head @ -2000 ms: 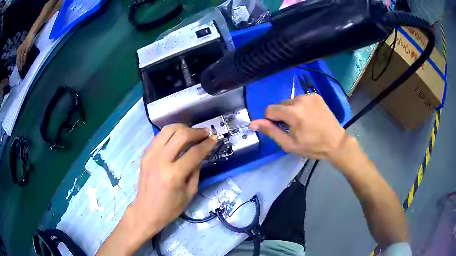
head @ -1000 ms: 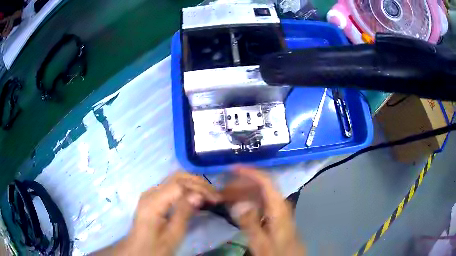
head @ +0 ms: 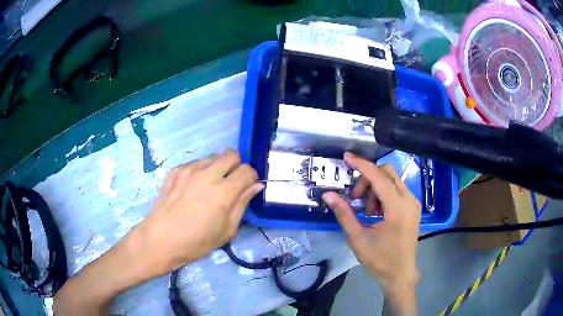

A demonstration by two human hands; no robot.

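Observation:
The silver and black screw feeder [head: 321, 126] stands in a blue plastic tray [head: 260, 74]. My left hand [head: 200, 207] is at the left of its front ledge, with a thin, light pick [head: 281, 181] between the fingertips. The pick points right, to the pick-up plate [head: 330, 173]. My right hand [head: 386, 222] is at the plate's right side, thumb and index finger apart; no thing shows between them. Whether the fingertips touch the plate is unclear. The black electric screwdriver [head: 469, 142] looms over the feeder's right side.
A black headset frame [head: 299, 296] lies on the white foam sheet [head: 105, 185] below the tray. Stacked headset frames [head: 46, 247] are at left. More headsets [head: 83, 58] lie on the green conveyor. A pink fan [head: 509, 74] and cardboard box [head: 487, 216] are at right.
My hands have parted and moved up from below the tray to the feeder's front ledge. The pick now shows in my left hand. The view has shifted, so the feeder appears further right.

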